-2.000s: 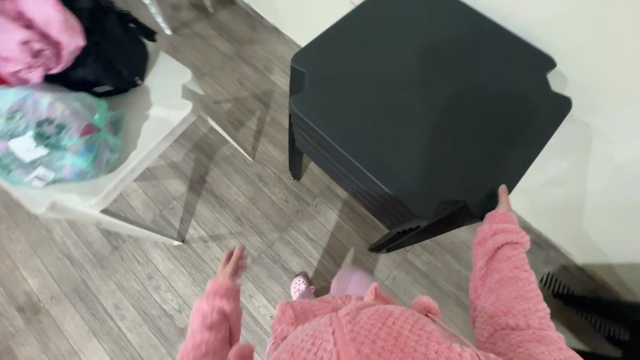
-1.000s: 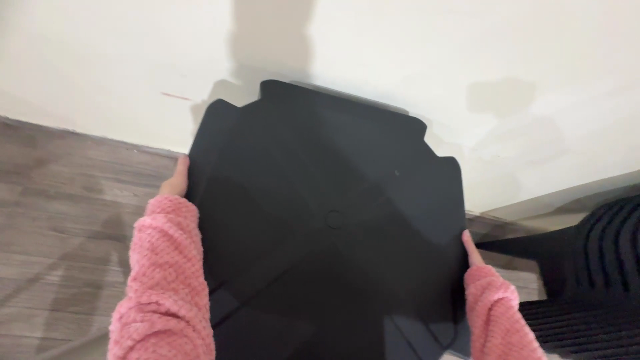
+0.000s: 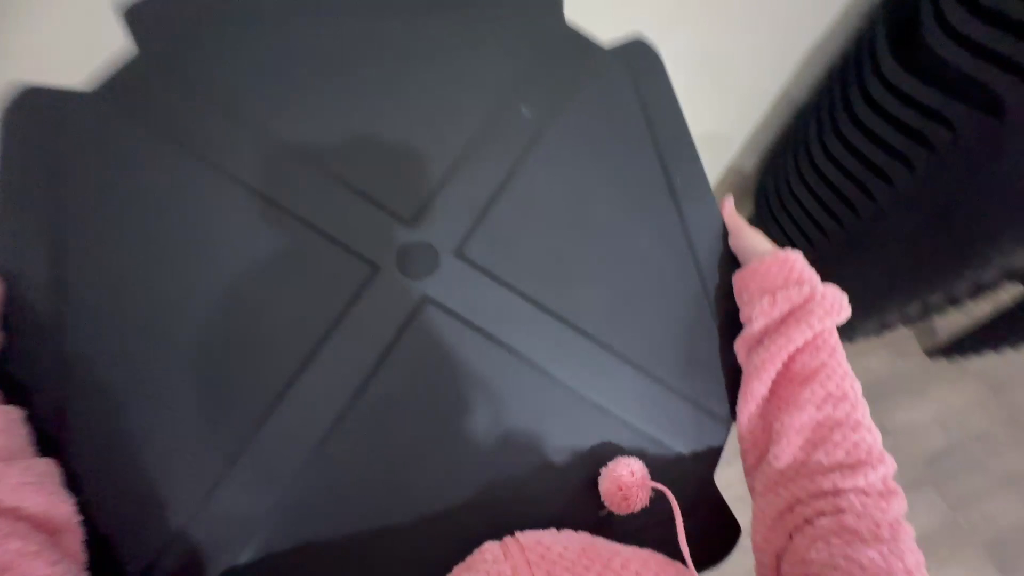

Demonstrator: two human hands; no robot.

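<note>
A black plastic table [image 3: 560, 264] fills most of the view, its broad face toward me, with notched corners, a raised cross pattern and a round mark at the centre. On its right edge my right hand [image 3: 746, 232] grips with the thumb side showing, the other fingers hidden behind the rim. Only a sliver of my left hand [image 3: 2, 308] shows at the left border of the view, against the table's left edge. Pink fleece sleeves cover both arms. A pink pompom [image 3: 625, 485] on a cord hangs in front of the table's lower part.
A stack of black ribbed plastic furniture [image 3: 872, 144], probably chairs, stands close at the right. Behind the table is a pale wall [image 3: 720, 64]. Grey floor [image 3: 952, 448] shows at the lower right.
Two seconds ago my left hand was off the black table stack; one second ago both hands held a table's side edges. The table now appears closer, with a cross pattern in sight.
</note>
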